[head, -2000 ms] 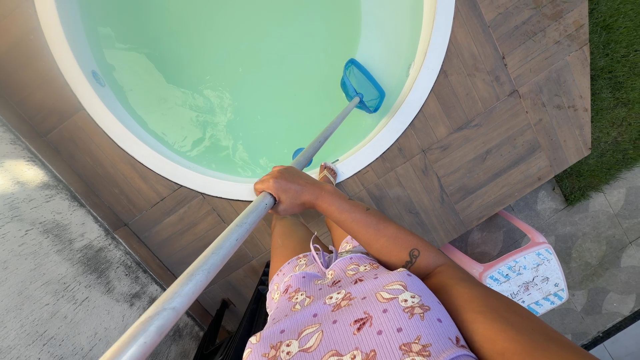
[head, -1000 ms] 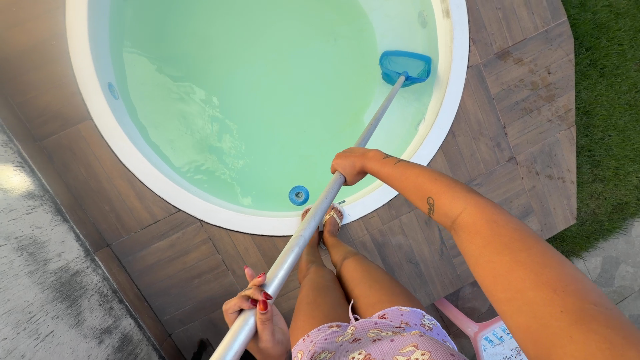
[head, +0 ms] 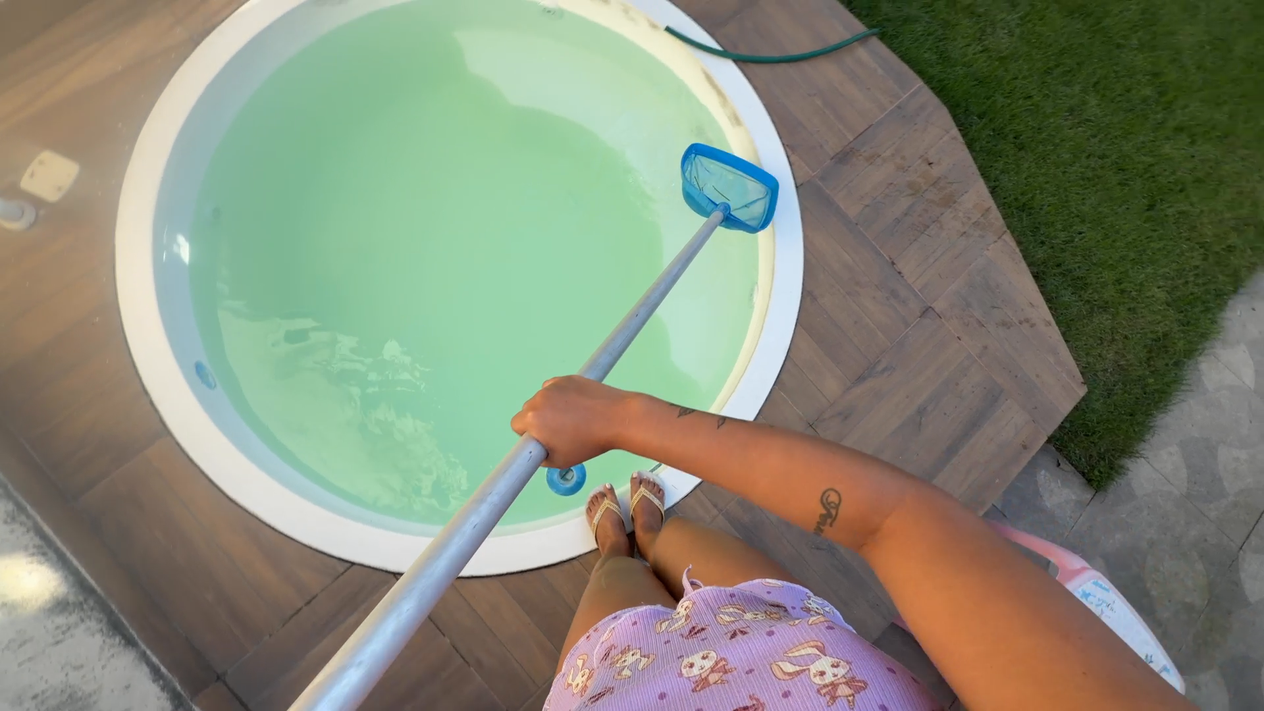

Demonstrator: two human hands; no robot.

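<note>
My right hand (head: 571,420) is closed around a long metal pole (head: 652,301) that runs from the bottom left up to the right. At its far end is a blue skimmer net (head: 731,188), over the right inner edge of the round pool (head: 780,326), with a few thin dark bits on its mesh. Greenish water (head: 425,227) fills the pool. A small round blue fitting (head: 566,479) shows just below my right hand. My left hand is out of the frame, as is the near end of the pole.
Wood-look tiles (head: 889,296) surround the pool. A green hose (head: 780,57) lies at the top right, beside grass (head: 1116,178). My sandalled feet stand at the pool's rim. A pink and white plastic object (head: 1116,617) is at lower right, a grey surface (head: 59,612) at lower left.
My left hand, seen at the pole's lower part one second ago, has gone out of view. My right hand still holds the pole. The view has shifted, and the hose now shows.
</note>
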